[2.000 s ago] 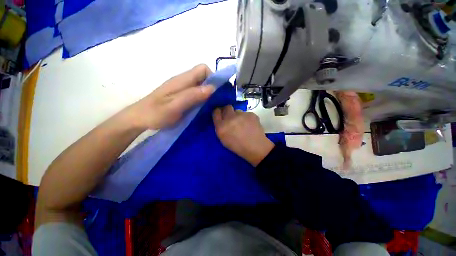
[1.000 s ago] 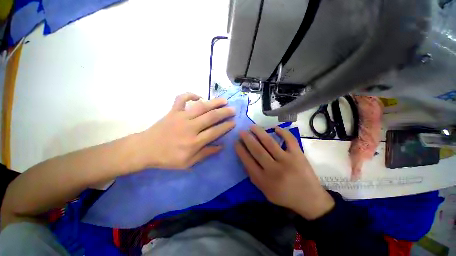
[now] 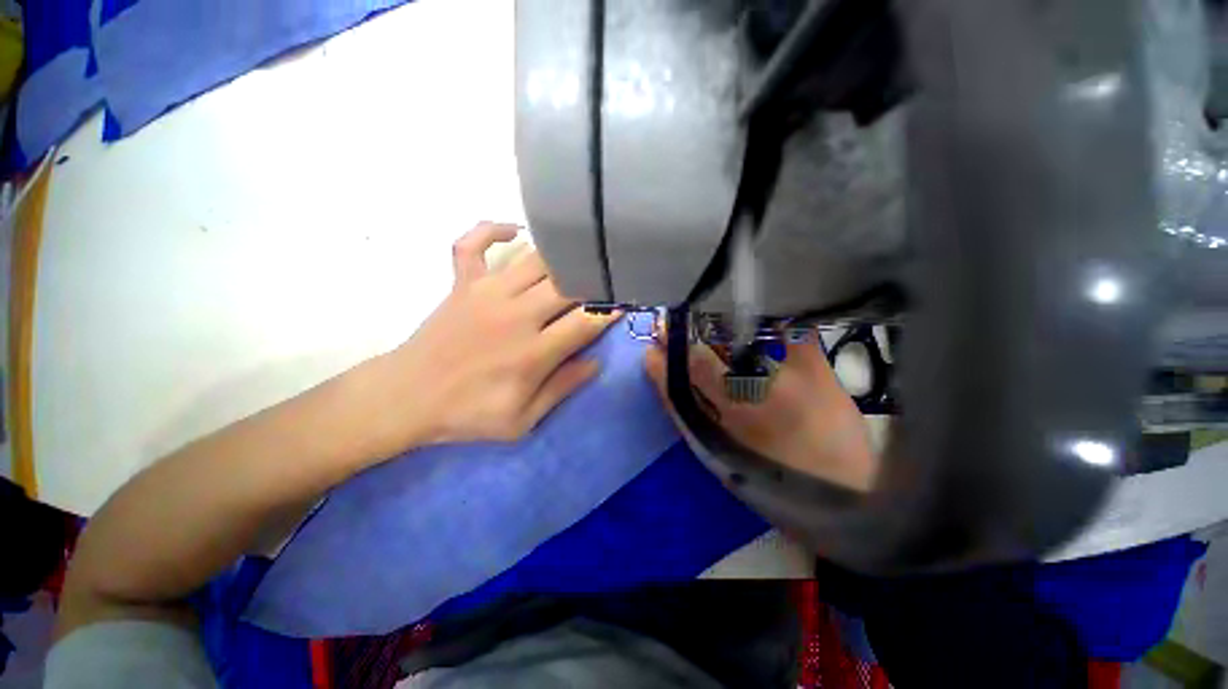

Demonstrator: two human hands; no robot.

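The pale blue facing lies over the bright blue panel, running from the needle area down to the table's front edge. My left hand lies flat on the facing, fingers spread, just left of the presser foot. My right hand is beside the needle area at the cloth's right edge, partly hidden behind the machine head, so its grip cannot be told. The sewing machine head looms large above the work. The needle point itself is not clear.
Blue and pale blue panels lie at the table's far left. A yellow strip marks the left end. Black shear handles show partly behind the head. Red baskets and hanging blue cloth are below the front edge.
The facing has turned from a narrow diagonal strip to lying broad over the panel. The machine head now looks larger and covers my right hand, most of the shears and the pink strip.
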